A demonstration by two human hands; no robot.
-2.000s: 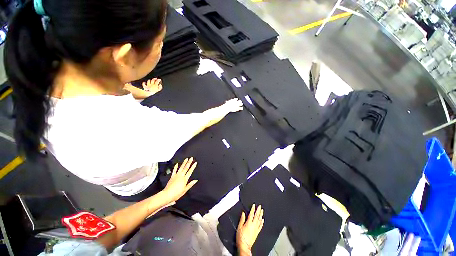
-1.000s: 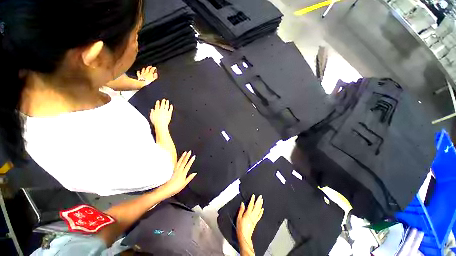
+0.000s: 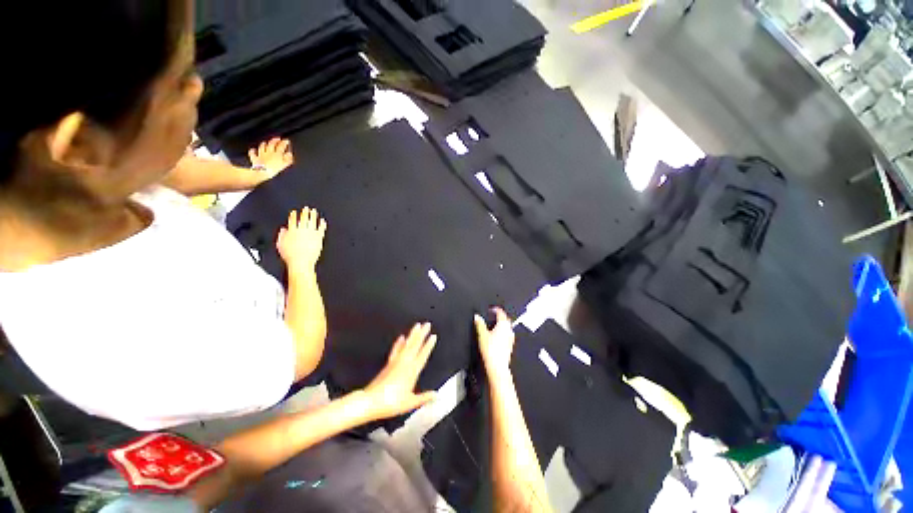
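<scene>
My left hand [image 3: 402, 373] lies with fingers spread on the near edge of the large black cut panel [image 3: 370, 220]. My right hand [image 3: 494, 336] is at the panel's near right edge, where the smaller shaped black panel [image 3: 591, 411] begins. Its thumb and fingers are slightly apart; whether they grip the edge cannot be told. A small white label [image 3: 435, 280] lies on the large panel. A slotted black panel [image 3: 561, 160] lies beyond it.
Another person in a white top [image 3: 150, 301] stands at the left, both hands on the large panel. Black panel stacks [image 3: 290, 75] stand at the far end. A bulky black pile [image 3: 741, 301] is at the right, beside a blue bin [image 3: 871, 391] and loose pieces.
My right hand has moved up from the small panel to the large panel's edge. My left hand has shifted right and slightly nearer. The other person has leaned further left in view.
</scene>
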